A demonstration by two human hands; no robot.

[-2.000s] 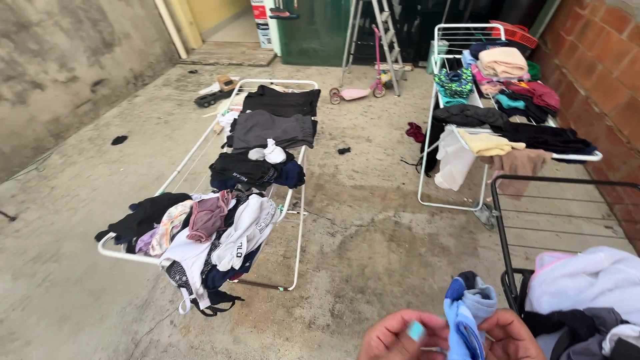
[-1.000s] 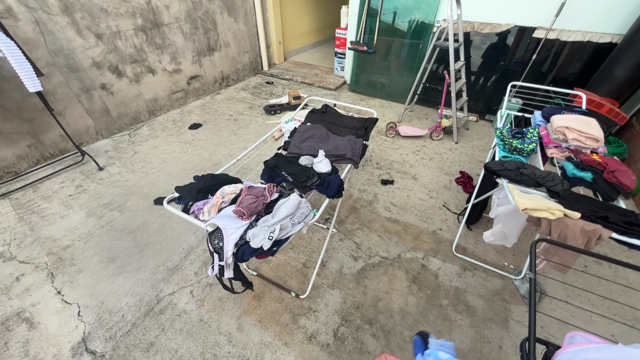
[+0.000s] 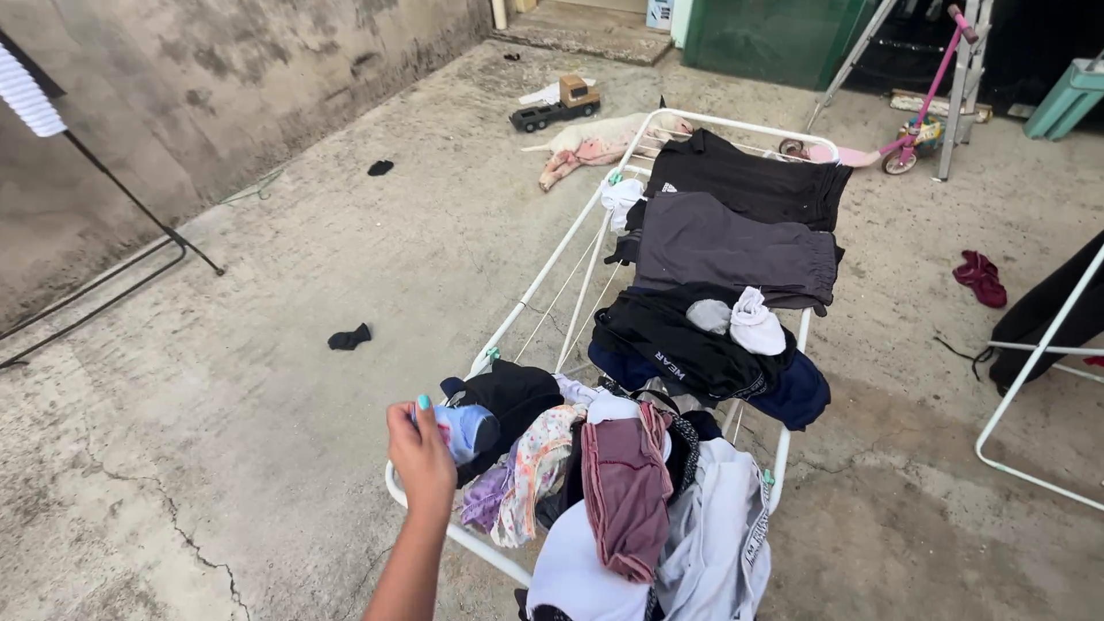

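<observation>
My left hand (image 3: 420,453), one teal nail showing, holds a rolled light-blue sock (image 3: 466,433) at the near left corner of a white folding drying rack (image 3: 490,556). Right beside the sock lies black clothing (image 3: 509,397). A floral garment (image 3: 539,474), a mauve garment (image 3: 625,492), a white bra cup (image 3: 586,561) and grey-white underwear (image 3: 716,517) are heaped on the rack's near end. Farther along are black boxer briefs (image 3: 681,332) with a rolled white sock (image 3: 756,323) and a grey one (image 3: 708,316) on top, then folded dark shorts (image 3: 733,241). My right hand is out of view.
A black sock (image 3: 349,336) lies on the concrete floor. Beyond the rack are a toy truck (image 3: 556,105), a white dog (image 3: 595,147) lying down, a pink scooter (image 3: 914,129) and a stepladder (image 3: 962,95). Another white rack (image 3: 1026,388) stands at right, a black metal frame (image 3: 172,237) at left.
Two seconds ago both hands held the blue sock at the lower right, near the black rack; now my left hand has it over the white rack. The view has moved closer to that rack.
</observation>
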